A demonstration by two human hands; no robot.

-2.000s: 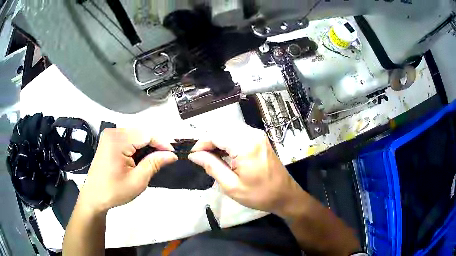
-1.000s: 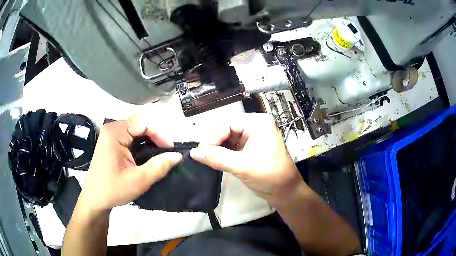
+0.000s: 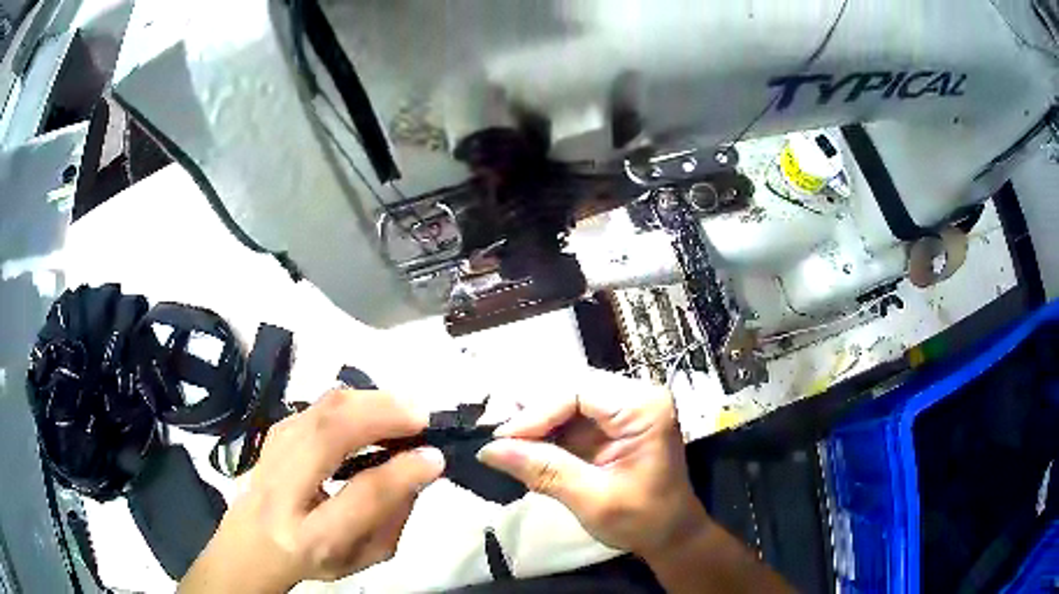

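My left hand (image 3: 343, 482) and my right hand (image 3: 598, 464) pinch a black fabric piece (image 3: 482, 470) between thumbs and fingers, low in front of the machine. The piece looks folded, with a small black edge standing up between the fingertips; part of it is hidden by the hands. The large pale grey sewing machine head (image 3: 708, 64), marked "TYPICAL", is above. Its dark needle area (image 3: 511, 302) is beyond the hands, apart from the fabric.
A black band bundle (image 3: 87, 389) lies at left, beside a looped band coil (image 3: 192, 366) and a black strip (image 3: 269, 371). A blue crate (image 3: 865, 487) is at right. A spool with yellow label (image 3: 809, 165) and a tan disc (image 3: 936, 255) are behind.
The view has tilted up, so the machine and table appear lower. The fabric, spread flat below the fingers a second ago, now looks folded and smaller. Both hands still hold it.
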